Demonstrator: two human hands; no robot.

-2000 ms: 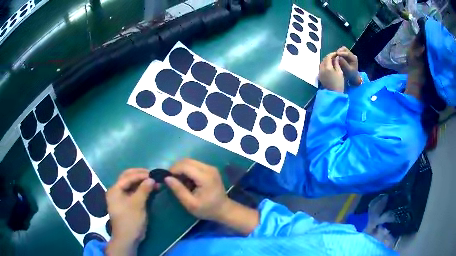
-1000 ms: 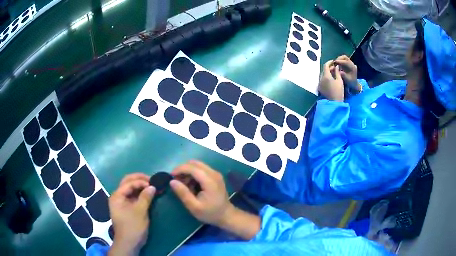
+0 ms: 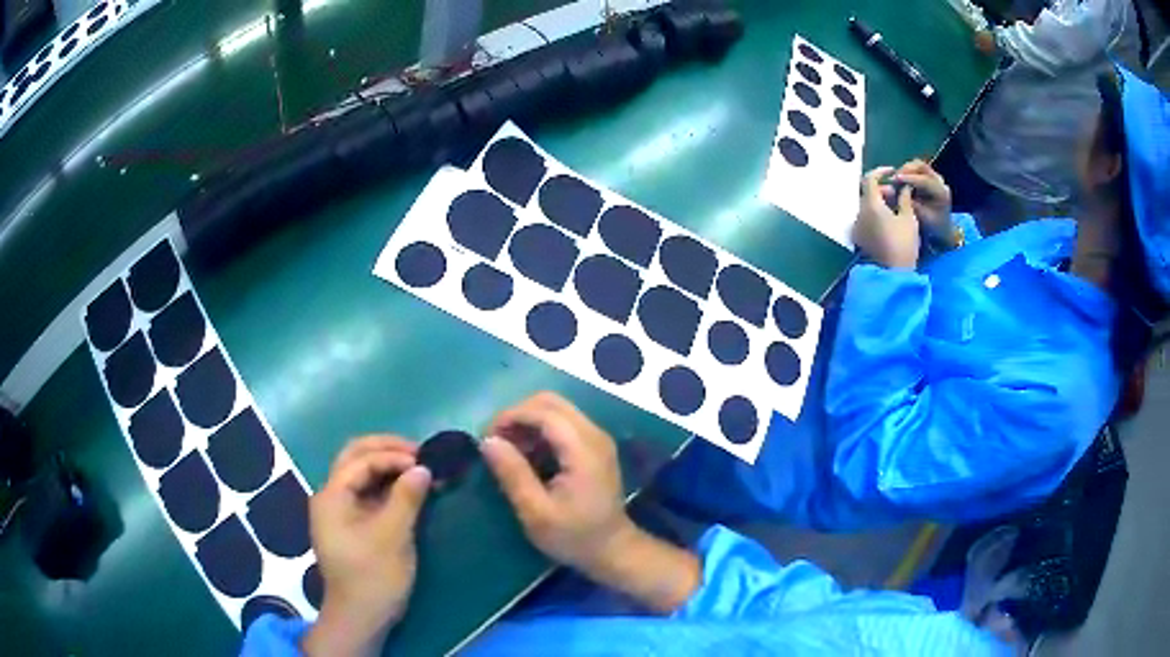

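A round black pad or small part (image 3: pixel 448 457) is held between my hands above the green bench. My left hand (image 3: pixel 372 520) pinches its left edge between thumb and finger. My right hand (image 3: pixel 559 481) has its fingertips at the right edge; whether they grip it is hard to tell. A backing sheet (image 3: pixel 520 336) with black D-shaped and round pads lies ahead, apparently over another sheet. A second backing sheet (image 3: pixel 193 424) with D-shaped pads lies at the left, its near end partly behind my left wrist.
A long row of black cylinders (image 3: pixel 423 122) runs along the back. A neighbour in a blue smock (image 3: pixel 949 372) sits at the right, hands together. Near them lie a smaller backing sheet (image 3: pixel 821 128) and a dark pen-like object (image 3: pixel 894 58). A dark object (image 3: pixel 62 520) stands far left.
The whole scene has shifted slightly right in view. My right fingertips have drawn back a little to the round black piece's right edge. My left hand keeps its pinch.
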